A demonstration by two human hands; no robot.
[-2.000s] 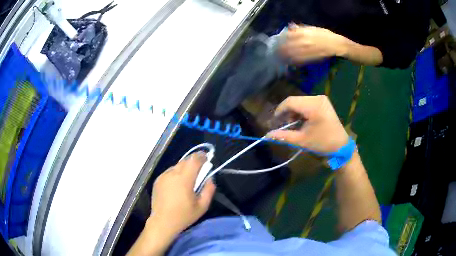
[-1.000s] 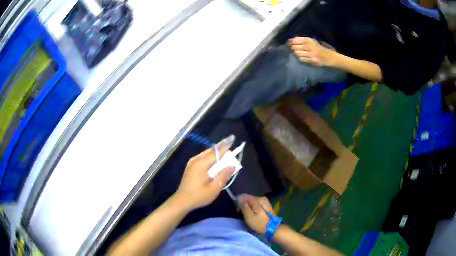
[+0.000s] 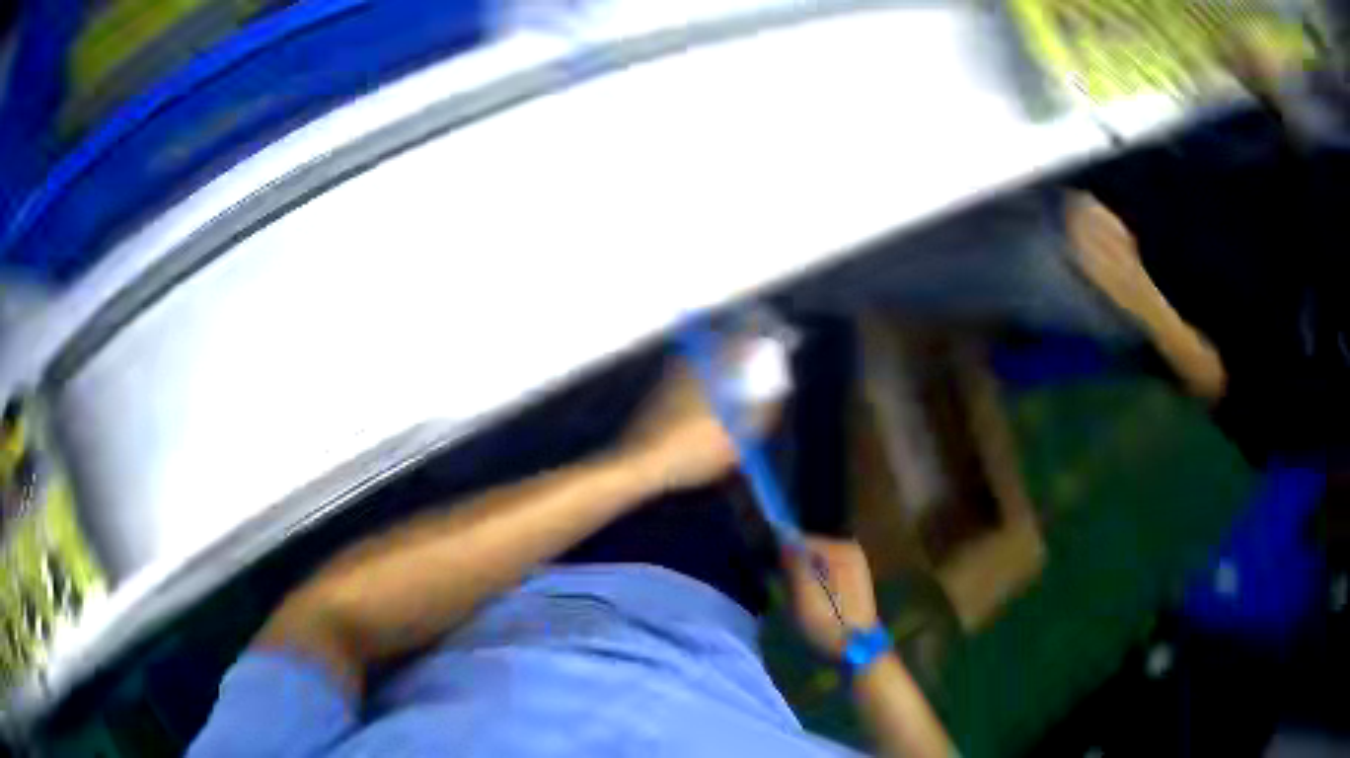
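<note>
The frame is blurred. My left hand (image 3: pixel 696 427) is below the bench edge, closed around a small white block (image 3: pixel 767 367). My right hand (image 3: pixel 832 589) is lower and to the right, with a blue wrist strap (image 3: pixel 866 649) on its wrist. A blue cord (image 3: pixel 758 471) runs from the bench edge past my left hand to my right hand. The white cable cannot be made out clearly, and the right fingers are too blurred to tell what they hold.
The white bench (image 3: pixel 489 222) curves across the view. A blue tray (image 3: pixel 222 111) is at upper left. Yellow-green boards (image 3: pixel 1170 45) are at upper right. An open cardboard box (image 3: pixel 985 570) stands on the green floor. A person's forearm (image 3: pixel 1162 319) is at right.
The view has swung, so the bench now runs more across the picture. Boards have come into view at upper right and lower left. My left hand still holds the white block.
</note>
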